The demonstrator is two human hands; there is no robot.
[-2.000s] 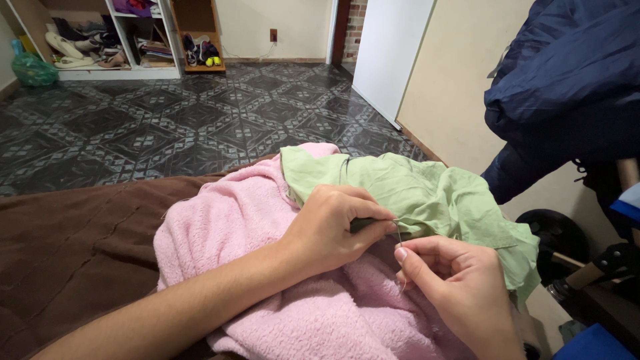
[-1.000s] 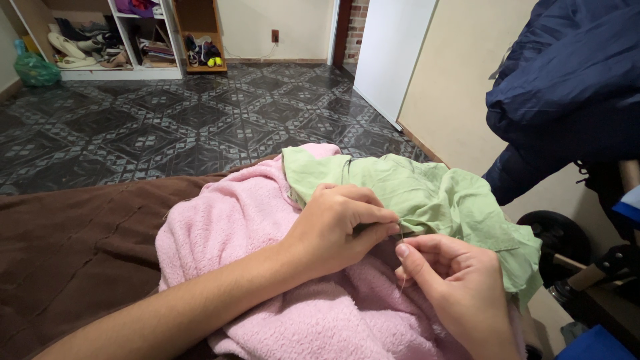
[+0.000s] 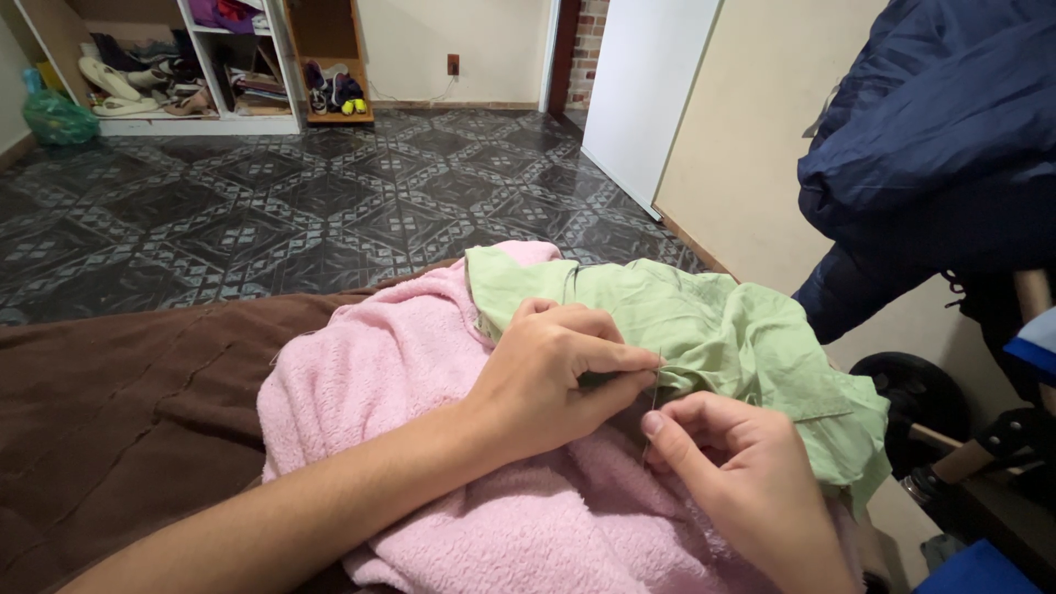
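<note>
My left hand (image 3: 569, 371) pinches the upper part of a thin sewing needle or thread (image 3: 657, 384) between thumb and forefinger. Below and to the right, my right hand (image 3: 726, 462) has its thumb and forefinger closed on the lower part of the same fine strand. Which part is needle and which is thread, I cannot tell. Under both hands lies a fluffy pink towel or blanket (image 3: 396, 371). A crumpled light green cloth (image 3: 767, 346) rests over its far right side, behind my fingers, with a dark thread (image 3: 571, 280) near its upper edge.
A brown cover (image 3: 124, 396) spreads at the left. Navy padded fabric (image 3: 949, 140) hangs at the right, above a black round object (image 3: 907, 396). Across the patterned floor (image 3: 330, 214) stand a white shelf unit (image 3: 198, 124) with shoes, a wooden cabinet (image 3: 338, 120) and a green bag (image 3: 62, 115).
</note>
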